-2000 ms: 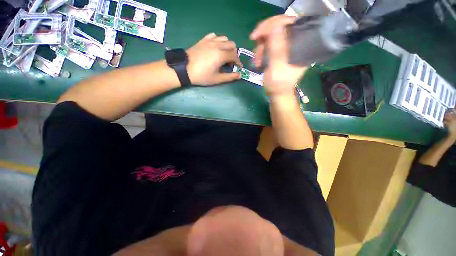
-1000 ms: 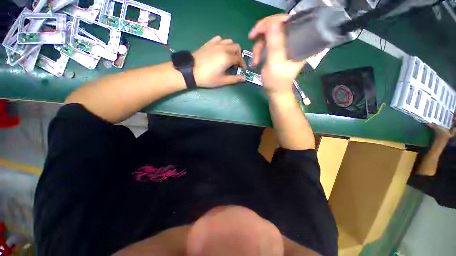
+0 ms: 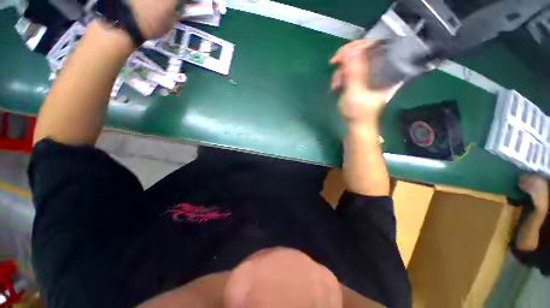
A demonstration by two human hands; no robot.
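Observation:
My right hand point(image 3: 360, 90) is closed around the grey electric screwdriver point(image 3: 392, 60), above the green bench at centre right; the tool is blurred. My left hand point(image 3: 154, 17) is at the top left edge, blurred and partly cut off, over the pile of white frames; its fingers are unclear and I cannot tell if it holds anything. The pile of white frames point(image 3: 226, 59) with green boards lies tangled around and below my left hand. A black smartwatch point(image 3: 128, 23) is on my left wrist.
A black fan point(image 3: 431, 131) with a reddish ring and yellow wire lies right of my right hand. White slotted trays point(image 3: 520, 133) stand at the far right, with another person's hand point(image 3: 534, 185) by them. An open cardboard box point(image 3: 455, 231) is below the bench edge.
My left hand has left the spot under the screwdriver and moved up and left to the pile. The frame with the board no longer shows below the tool. My right hand still holds the screwdriver.

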